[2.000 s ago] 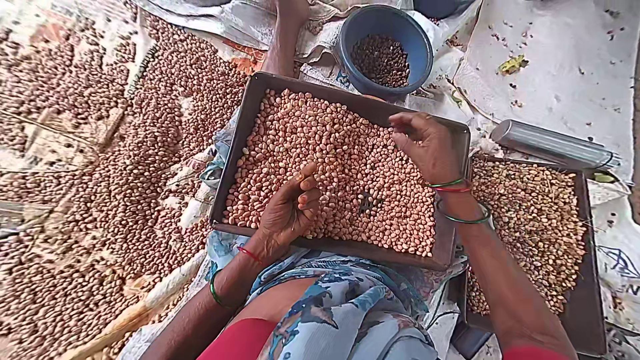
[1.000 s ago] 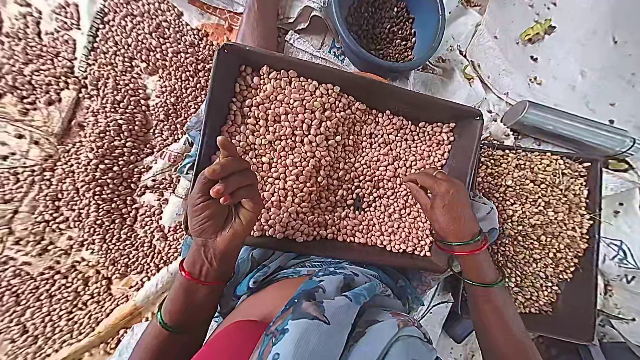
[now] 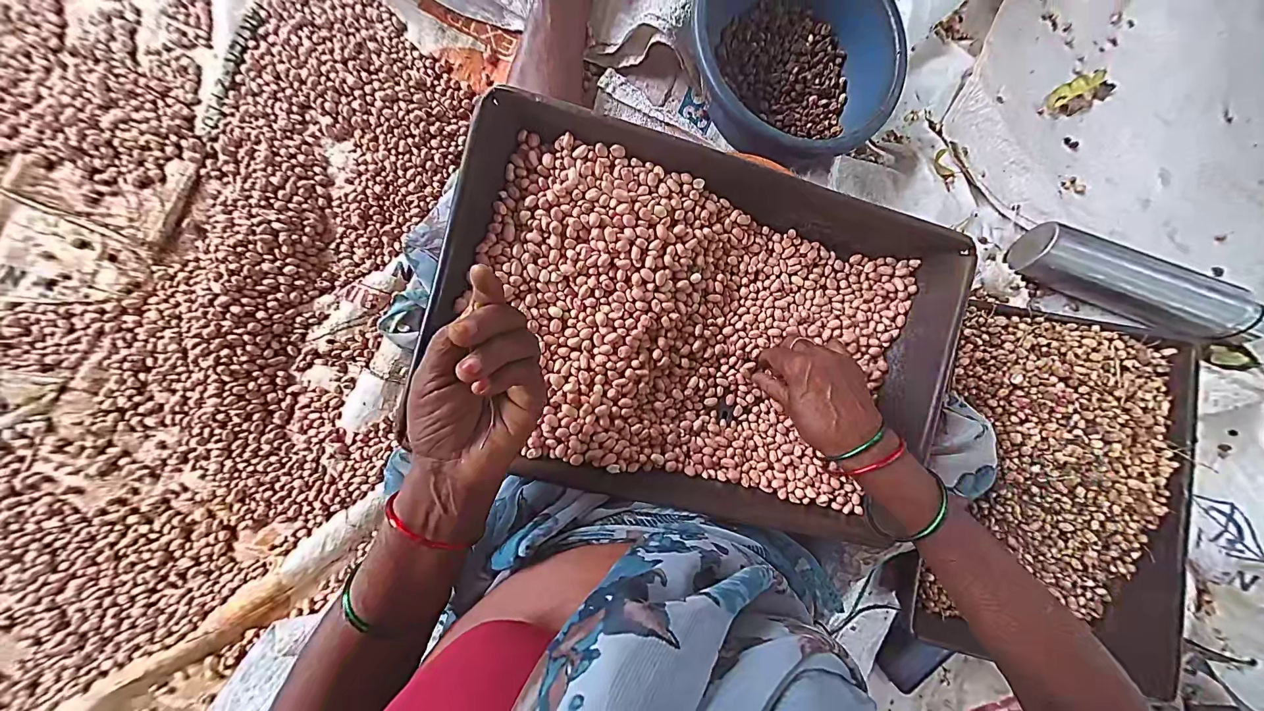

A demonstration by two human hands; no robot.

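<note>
A dark rectangular tray [image 3: 849, 217] lies tilted across my lap, filled with pale pinkish-brown nuts or beans [image 3: 632, 286]. Over its left edge my left hand [image 3: 479, 380] is raised, palm up, fingers curled and index finger pointing up; whether a small piece sits between the fingers cannot be told. My right hand [image 3: 820, 395] rests low on the nuts at the right side, its fingertips bent down and partly hidden. A small dark bit [image 3: 726, 410] lies among the nuts just left of it.
Darker nuts or beans [image 3: 247, 257] cover the ground at left, beside a wooden stick [image 3: 247, 602]. A blue bowl [image 3: 879, 74] of dark pieces stands beyond the tray. At right are a metal cylinder [image 3: 1136, 281] and a second dark tray [image 3: 1150, 632] of smaller mixed pieces.
Two seconds ago my left hand was over the middle of the tray and my right at its upper right; the left has moved to the left edge, the right down onto the nuts.
</note>
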